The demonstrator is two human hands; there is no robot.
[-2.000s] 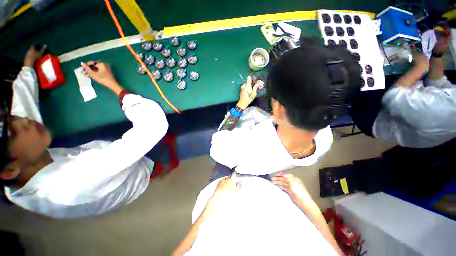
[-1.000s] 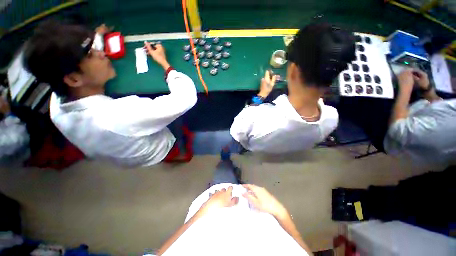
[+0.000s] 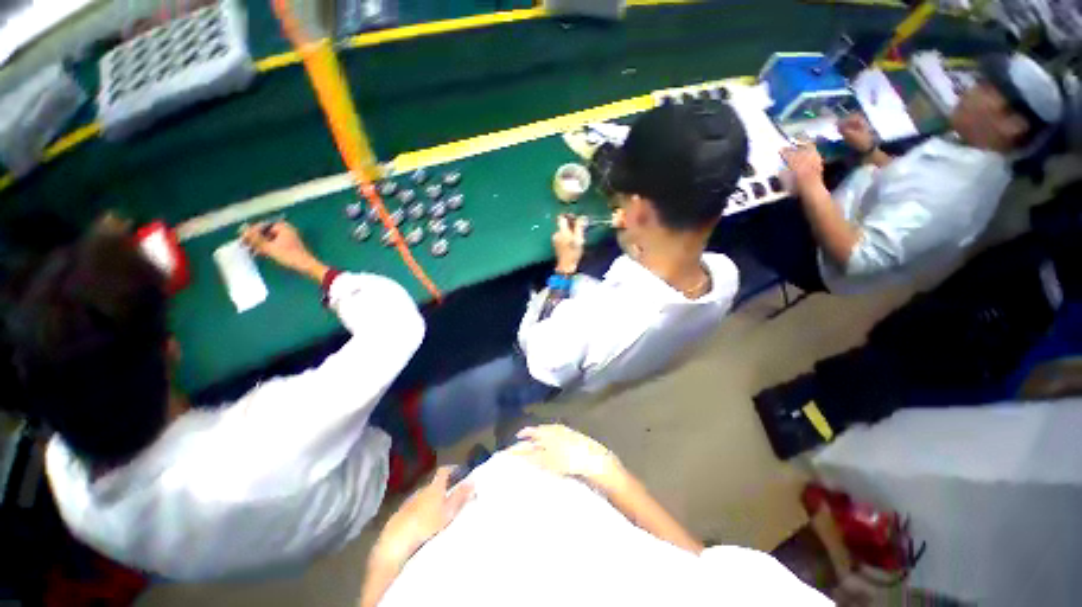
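My left hand point(image 3: 424, 512) is low in the picture, against the white clothing on my body; its fingers are partly hidden. My right hand point(image 3: 575, 453) lies over the top of the same white clothing, fingers extended, with nothing visible in it. Both hands are bare and well away from the bench. Ahead, a loose group of several round modules point(image 3: 415, 211) sits on the green bench point(image 3: 498, 243), crossed in view by an orange cord point(image 3: 398, 243).
Three seated people in white coats face the bench. The left one has a white strip point(image 3: 241, 276) and a red bin point(image 3: 163, 255); the middle one holds a slim tool. A white tray point(image 3: 178, 74), blue device point(image 3: 807, 87), black crate point(image 3: 785, 420) and grey-white box point(image 3: 961, 486) also show.
The view has turned and tilted, bringing in the white tray and more of the right person. My hands have moved farther apart, the left one lower and to the left.
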